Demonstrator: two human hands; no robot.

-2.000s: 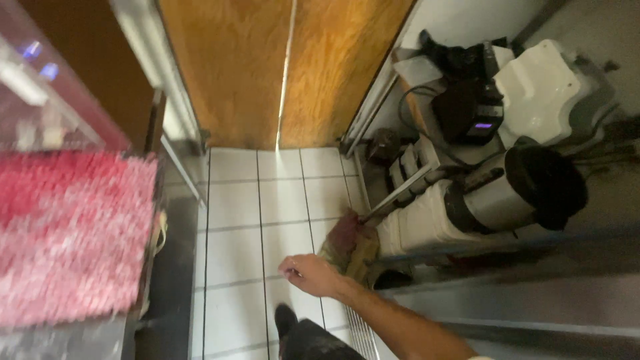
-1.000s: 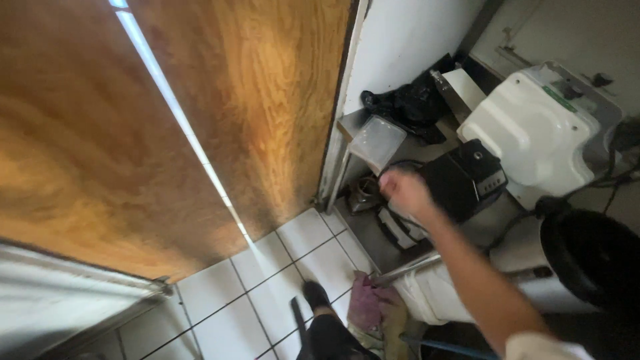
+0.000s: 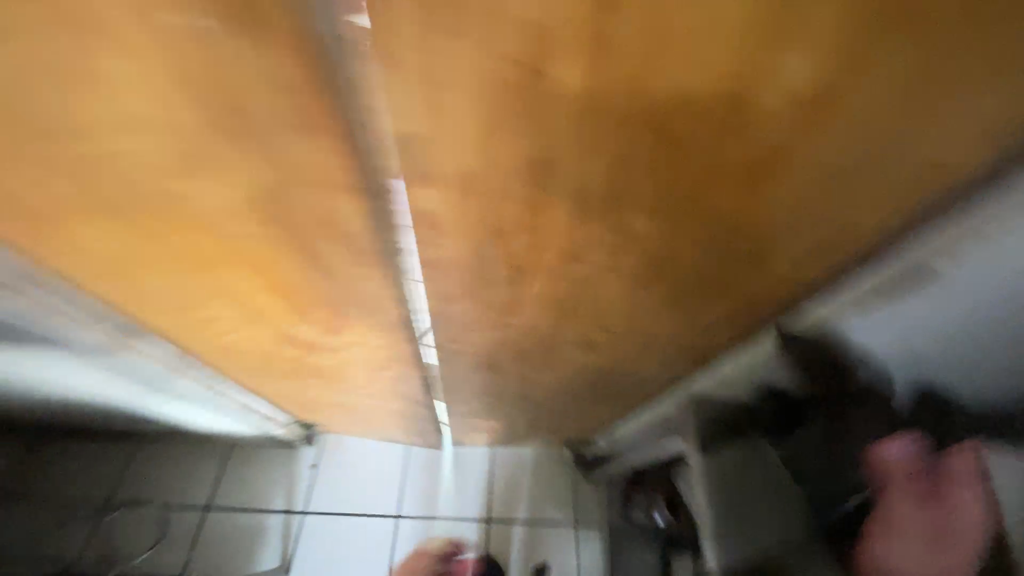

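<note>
A pair of wooden swing doors point(image 3: 608, 200) fills most of the head view, with a narrow bright gap between the two panels. My right hand point(image 3: 924, 504) is at the lower right, blurred, its fingers raised in front of the shelf; whether it holds anything cannot be told. Low in the middle, at the bottom edge, part of my left hand point(image 3: 438, 556) shows above the tiled floor. It is cut off by the frame, and something small and reddish is at its fingers, too blurred to name. Neither hand touches the doors.
White floor tiles point(image 3: 344, 480) with dark joints run up to the doors. A pale door frame point(image 3: 168, 344) stands on the left. On the right, a metal shelf point(image 3: 696, 480) holds dark, blurred things, including a black bag point(image 3: 832, 392), beside a pale wall point(image 3: 952, 312).
The view has swung and come closer to the doors. The left hand has come into view at the bottom. The appliances at the right have left the view.
</note>
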